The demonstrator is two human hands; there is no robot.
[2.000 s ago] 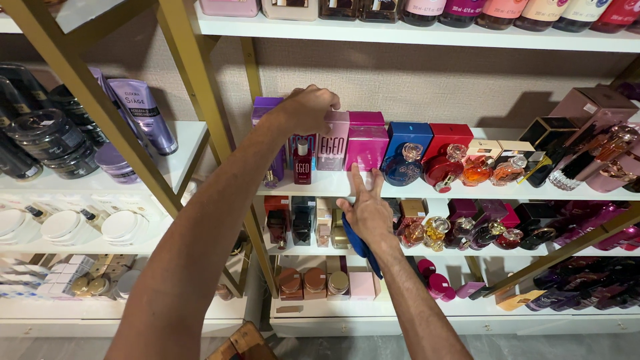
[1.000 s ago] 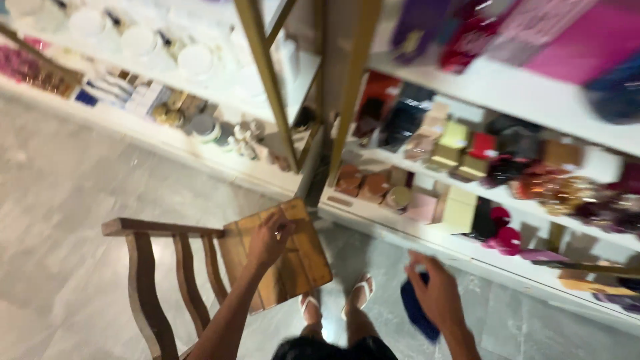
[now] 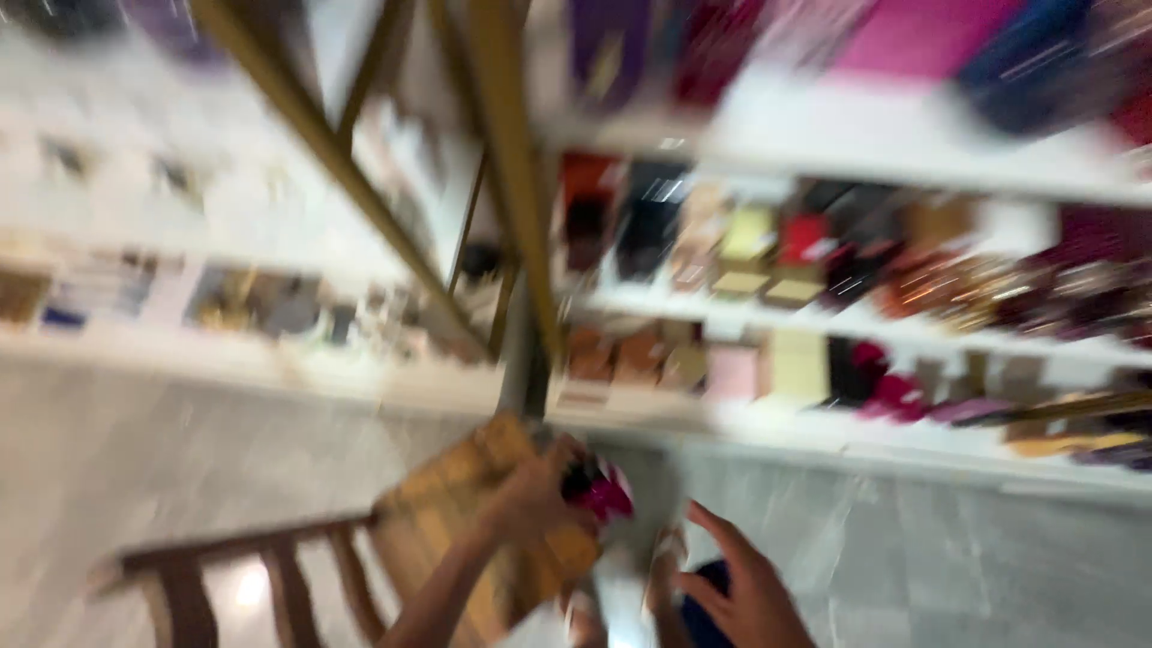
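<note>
My left hand is over the seat of a wooden chair, gripping a small pink and black object, perhaps a bottle; blur hides its details. To the right, my right hand has thumb and fingers apart, above a dark blue thing, seemingly a cloth. Whether the right hand holds that blue thing cannot be told. Pink round items stand on the lowest shelf, beyond the right hand.
White shelves with perfume bottles and boxes run along the right. Gold metal uprights rise between them and the left shelves. The chair's back extends left over a grey tiled floor. My feet are beside the seat.
The view has dropped from the shelves to the floor and chair. My left hand, seen earlier at the boxes and then over the chair seat, now has a pink and black object in it.
</note>
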